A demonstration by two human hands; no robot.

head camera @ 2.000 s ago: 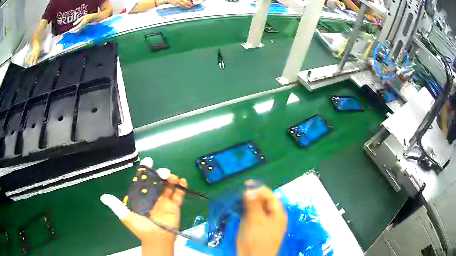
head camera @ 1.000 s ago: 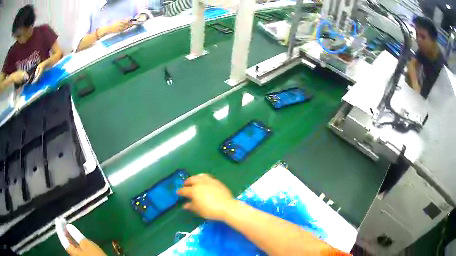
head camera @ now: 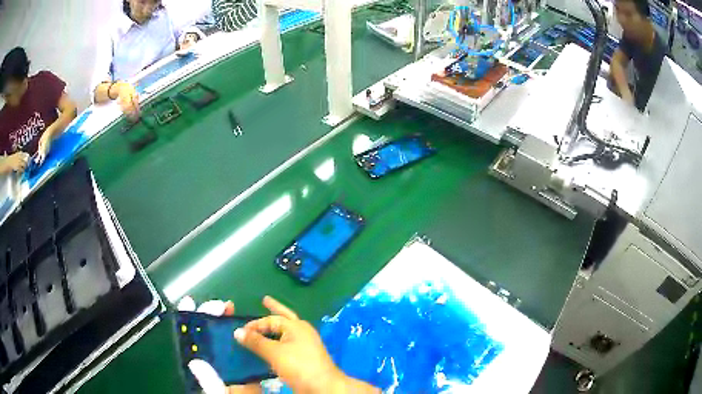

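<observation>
A black phone frame with blue film in its window [head camera: 223,350] is at the bottom left of centre, tilted in my left hand. My left hand [head camera: 206,377] shows mainly as white finger cots around the frame's edge and over its yellow-dotted end; the palm is hidden. My right hand [head camera: 289,346] reaches over the film, with thumb and index finger pinched together at the film's surface. Whether film is between them cannot be told. A crumpled blue film heap [head camera: 416,338] lies on a white board [head camera: 408,265] to the right of my hands.
Two film-filled frames [head camera: 323,240] [head camera: 394,156] lie on the green conveyor [head camera: 462,223]. Stacked black trays [head camera: 77,262] stand at left. White posts [head camera: 339,61] and tweezers [head camera: 235,123] are beyond. A press [head camera: 469,85] and white cabinet [head camera: 631,308] are at right. People sit opposite.
My left hand has come up into view with a phone frame. My right hand has left the frame on the belt and is at the held one. The view has shifted to the right.
</observation>
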